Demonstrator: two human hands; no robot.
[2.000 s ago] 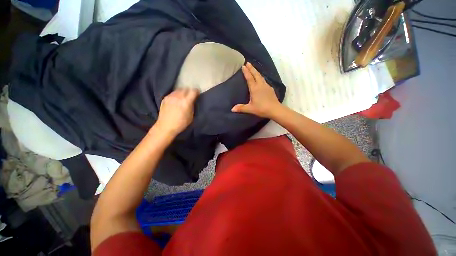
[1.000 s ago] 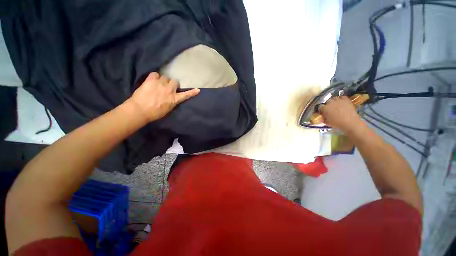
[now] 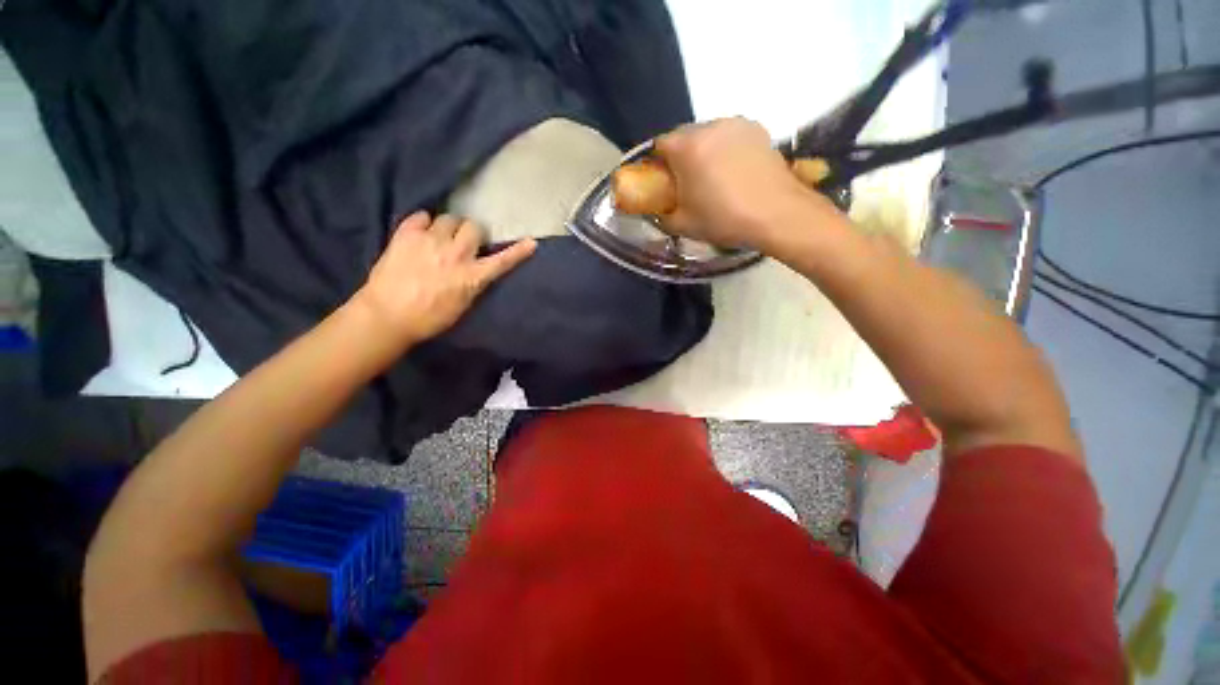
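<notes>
A dark garment (image 3: 308, 147) lies draped over the white-covered table. A beige rounded pad (image 3: 529, 187) shows through its opening. My left hand (image 3: 431, 277) rests on the garment at the left of the opening's near edge, index finger stretched along the edge, thumb side towards the iron. My right hand (image 3: 729, 181) grips the wooden handle of the steam iron (image 3: 642, 248). The iron's pointed tip is at the right end of the opening, over the pad's edge and the dark cloth. Whether the soleplate presses down is hard to tell.
Black hoses (image 3: 923, 141) run from the iron to the upper right. A metal iron rest (image 3: 983, 241) stands at the table's right end. A blue crate (image 3: 328, 542) is on the speckled floor at lower left. Red cloth (image 3: 894, 436) hangs at the table's near right edge.
My right hand left the garment, took hold of the iron at the right and brought it left to the opening. My left hand moved from gripping the edge to lying along it.
</notes>
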